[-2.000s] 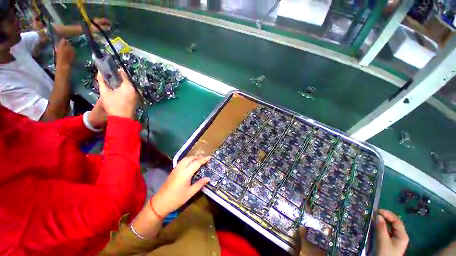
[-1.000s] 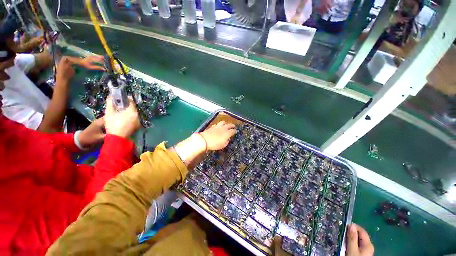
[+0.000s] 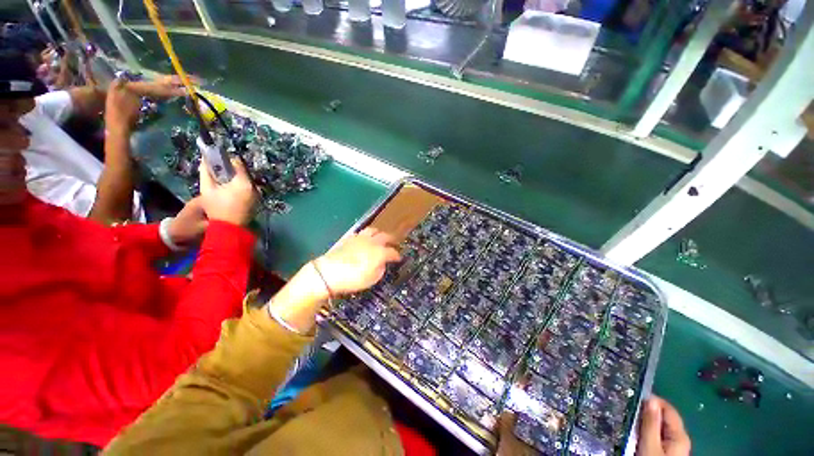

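Note:
A shallow board tray [image 3: 662, 313] with a silver rim lies in front of me, partly over the green bench edge. Rows of dark circuit boards [image 3: 500, 303] fill most of it. Brown tray base [image 3: 403, 212] shows bare at its upper left. My left hand [image 3: 361, 260] rests over the left side of the tray, fingers on or just above the boards beside the brown strip; I cannot tell if it holds anything. My right hand [image 3: 662, 429] is at the lower right corner, cut off by the bottom edge, its fingers on the tray rim.
A person in a red sleeve [image 3: 210, 294] at left holds a grey electric screwdriver [image 3: 217, 162] under a yellow cord [image 3: 171, 49]. A board pile [image 3: 281, 162] lies behind. Loose boards [image 3: 430, 154] dot the green belt [image 3: 482, 134]. A white post [image 3: 705, 191] rises beyond the tray. Dark parts [image 3: 730, 381] lie right.
My left hand moved from the tray's near left edge up to its top left corner, then back down along the left side. My right hand stays at the right rim. The view shifted.

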